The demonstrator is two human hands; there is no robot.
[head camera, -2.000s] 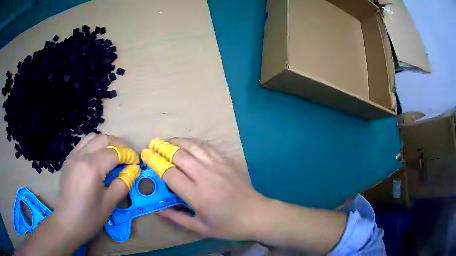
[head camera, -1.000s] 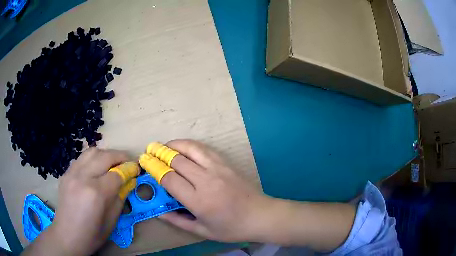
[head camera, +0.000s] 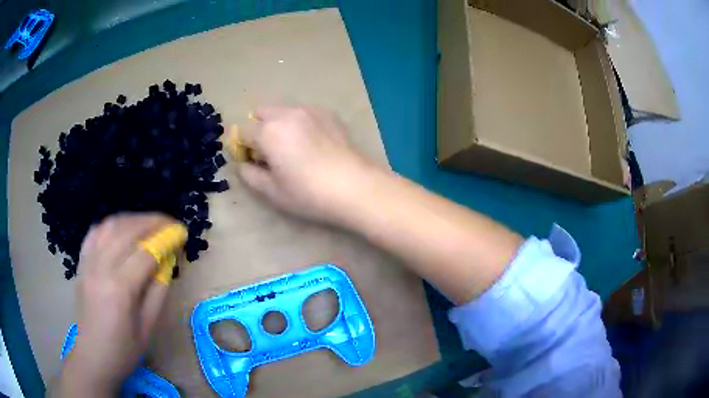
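A blue controller grip shell (head camera: 263, 347) lies on the tan cardboard sheet (head camera: 311, 62), handles toward me, with small black pads in its upper edge. No hand touches it. The heap of black pads (head camera: 128, 163) lies at the left. My right hand (head camera: 291, 155), blurred, is at the heap's right edge, yellow finger cots on its fingertips. My left hand (head camera: 124, 272), also blurred, is over the heap's near edge, yellow cots on thumb and fingertip. Whether either hand holds a pad cannot be seen. Parts of other blue shells (head camera: 148, 385) show beside and under my left forearm.
An open cardboard box (head camera: 536, 101) stands at the upper right on the green-teal mat (head camera: 412, 101). A loose blue shell (head camera: 31, 35) lies at the far left corner. Another cardboard carton (head camera: 680, 249) is at the right edge.
Both hands have let go of the shell, which now lies flat on the sheet. My right hand has moved up and left to the heap; my left hand has moved up slightly.
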